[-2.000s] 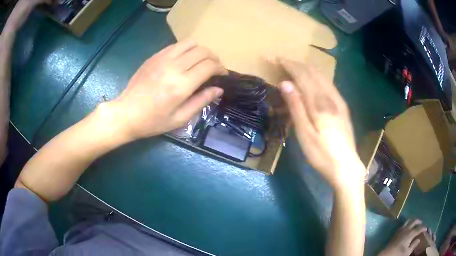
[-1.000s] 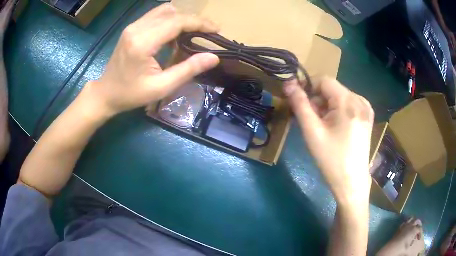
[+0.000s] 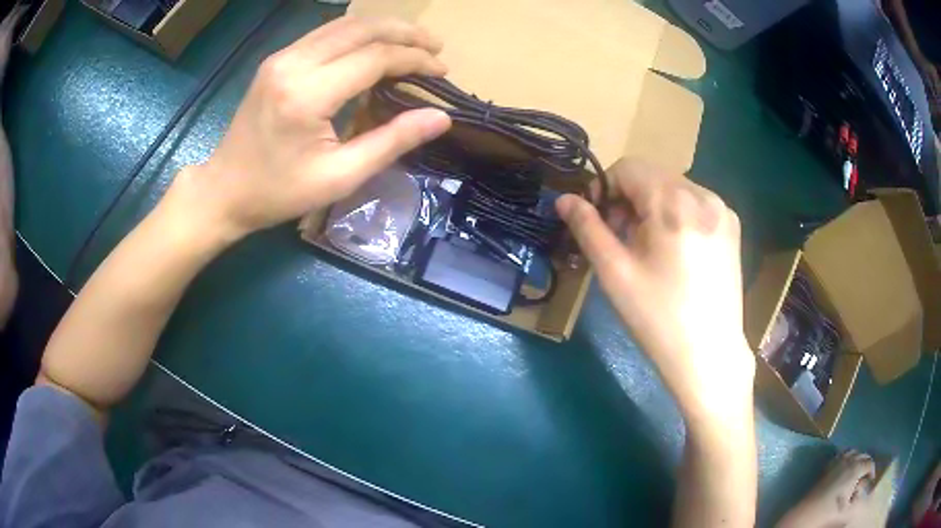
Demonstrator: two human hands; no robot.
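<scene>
An open brown mailer box [image 3: 571, 294] lies in front of me, its lid raised at the back. Inside are a clear plastic bag [image 3: 377, 215] on the left, a black power adapter [image 3: 469, 274] near the front, and a thinner black cord [image 3: 495, 211] behind it. A tied black coiled cable [image 3: 490, 111] is at the box's back edge, in front of the lid. My left hand [image 3: 320, 129] grips its left end between thumb and fingers. My right hand [image 3: 645, 232] is at its right end, fingers partly hidden behind the thumb.
Another open box with a cable and adapter [image 3: 834, 387] stands at the right, with another person's hand [image 3: 838, 490] below it. Part of a box [image 3: 184, 31] shows at the upper left. A black unit with red terminals [image 3: 841, 98] is at the upper right. A cable [image 3: 165, 155] crosses the green bench.
Both hands first reached into the box, then held the coiled cable up at its back. Since then, the cable and my right hand have moved slightly lower and left.
</scene>
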